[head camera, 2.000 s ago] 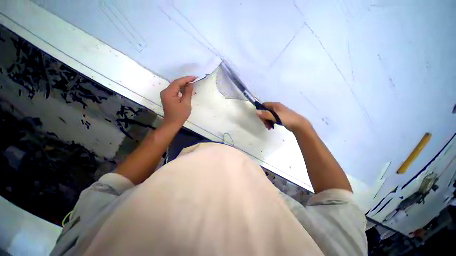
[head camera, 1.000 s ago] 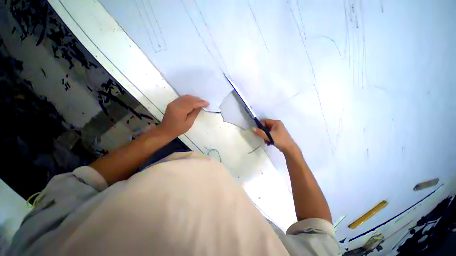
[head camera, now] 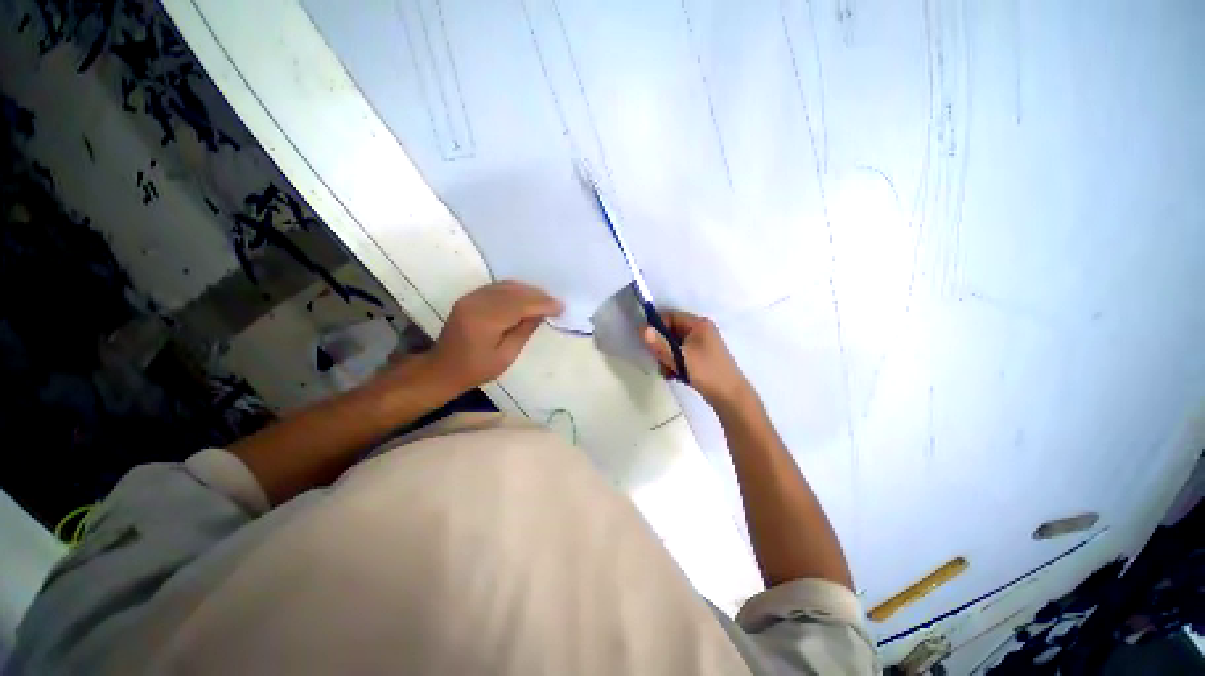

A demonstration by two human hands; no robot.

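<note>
My right hand (head camera: 695,354) holds the dark handles of the fabric shears (head camera: 621,247). Their long silver blades point up and away over the marker paper (head camera: 740,198), near a drawn line. The blades look nearly closed. A small greyish flap (head camera: 619,328) of the sheet is folded up beside the blades. My left hand (head camera: 497,333) rests at the sheet's near edge, thumb and fingers close together at the edge by the cut. Whether it pinches the sheet is partly hidden by the fingers.
A yellow bar weight (head camera: 918,590) and a mottled grey-brown weight (head camera: 1065,526) lie on the sheet at lower right. The white table's edge (head camera: 317,132) runs diagonally at left. Dark scraps (head camera: 271,231) litter the floor beyond it. More dark scraps lie at lower right.
The view has turned and shifted, so the weights sit further left and lower. My right hand and the shears have moved along the drawn line, and the folded flap looks smaller. My left hand stays at the edge.
</note>
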